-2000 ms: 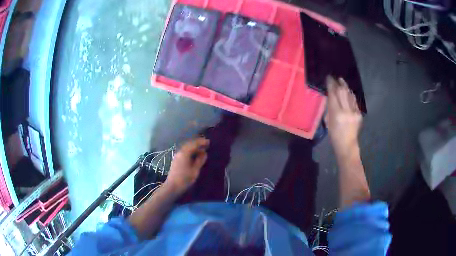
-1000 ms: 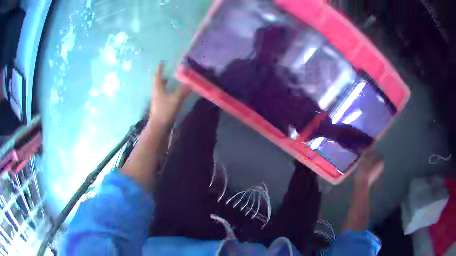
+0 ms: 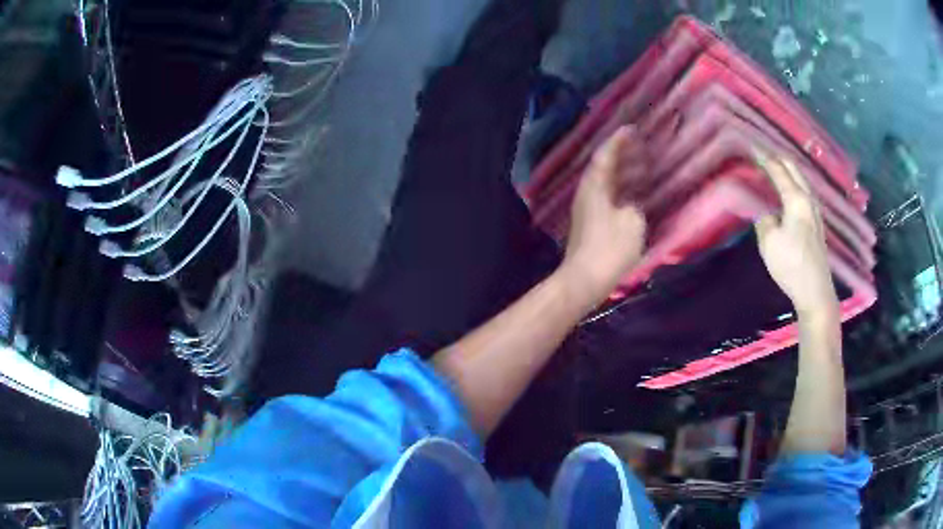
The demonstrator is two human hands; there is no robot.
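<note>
A tray stack (image 3: 765,114) of several pink-red trays lies tilted in view at the upper right, its layered edges blurred. My left hand (image 3: 605,232) is over the left part of the stack, its finger pointing up; whether it grips a tray edge cannot be told. My right hand (image 3: 794,243) is over the right part, fingers apart, with no clear grip on a tray. A dark area with a pink tray rim (image 3: 760,349) lies below and between my wrists; its contents cannot be told.
White charging cables (image 3: 181,170) with small plugs hang at the left, beside a dark rack. More cables (image 3: 114,475) are at the lower left. A dark leg (image 3: 455,196) crosses the middle. Worn grey-green floor shows at the top right. Metal rails are at the right edge.
The view has turned from the single pink tray with glossy tablets to a stack of pink trays. Both hands are now over this stack, and the hanging cables show at the left.
</note>
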